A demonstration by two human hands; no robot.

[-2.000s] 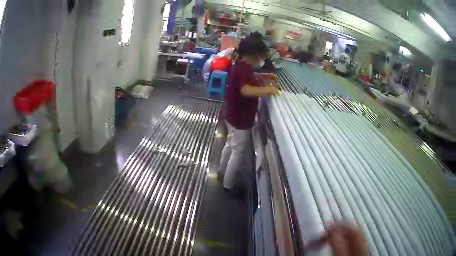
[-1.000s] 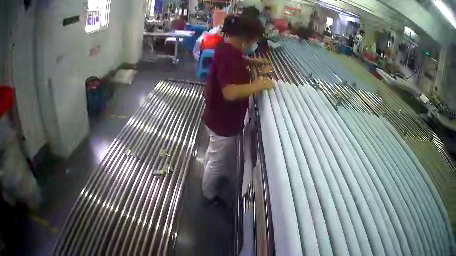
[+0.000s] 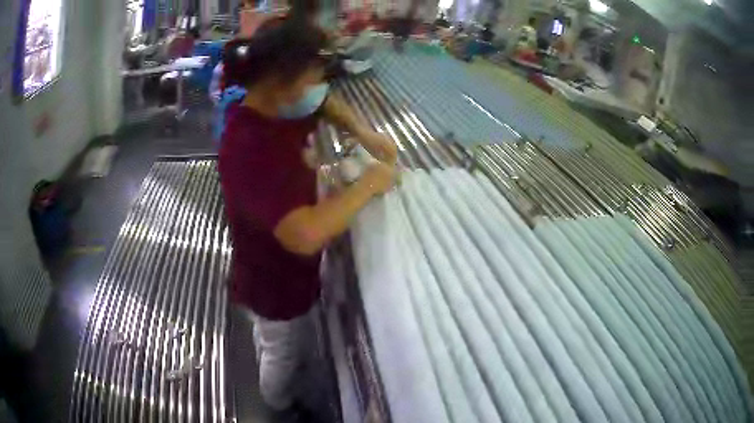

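No hand of mine is in view. White to pale blue fabric [image 3: 463, 281] lies in long parallel ridges over the rack in front of me. Pale aqua fabric [image 3: 628, 281] with narrower ridges lies to its right. Another worker's hands [image 3: 384, 165] are at the far left corner of the white fabric, near a small pale bunched piece [image 3: 354, 163]. Bare metal tubes [image 3: 529, 178] show beyond the fabric ends. Sky-blue fabric [image 3: 438, 91] lies farther along the rack, and olive-green fabric [image 3: 711, 281] along the right side.
The other worker [image 3: 269, 198], in a maroon shirt and mask, stands at the rack's left side. A lower tube row [image 3: 157, 289] is near the floor at left, with small pale scraps [image 3: 183, 368] on it. A white table [image 3: 165, 68] and a wall stand farther back.
My hand, seen blurred at the bottom two seconds ago, is out of view. The worker and the rack's far end appear closer and farther left. The worker's hands have come together at the fabric's corner.
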